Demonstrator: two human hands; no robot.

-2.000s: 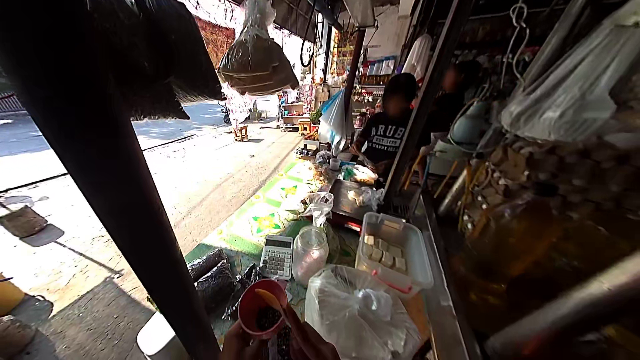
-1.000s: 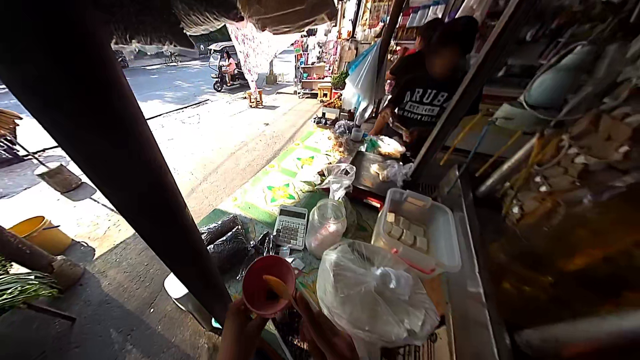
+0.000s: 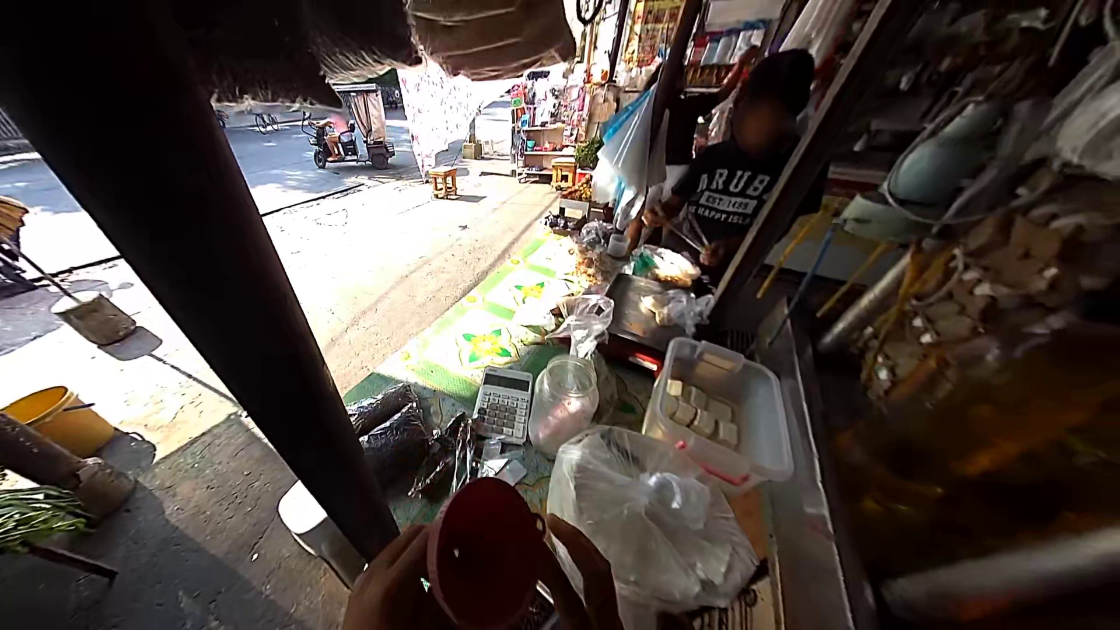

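Observation:
A dark red plastic cup or funnel (image 3: 486, 551) is held low in the view, its wide round side facing me. My left hand (image 3: 385, 582) wraps its left side. My right hand (image 3: 582, 569) is at its right side, fingers bent against it; what lies under the palms is hidden. Just right of my hands sits a knotted clear plastic bag (image 3: 647, 516) with pale contents. Beyond them are a white calculator (image 3: 504, 404), a clear jar (image 3: 564, 404) and dark plastic-wrapped packs (image 3: 394, 429). A clear tub (image 3: 761, 420) holds several pale blocks (image 3: 700, 413).
A dark post (image 3: 262, 332) slants close on my left. A metal scale tray (image 3: 643, 306) with bags stands farther along the patterned tablecloth (image 3: 481, 346). A person in a dark printed shirt (image 3: 726, 197) stands behind it, holding something thin. A yellow bucket (image 3: 61, 420) is on the ground at left.
The red vessel has tilted, so its inside and the orange-yellow piece seen in it before no longer show. The three-wheeled vehicle shows farther right of the post.

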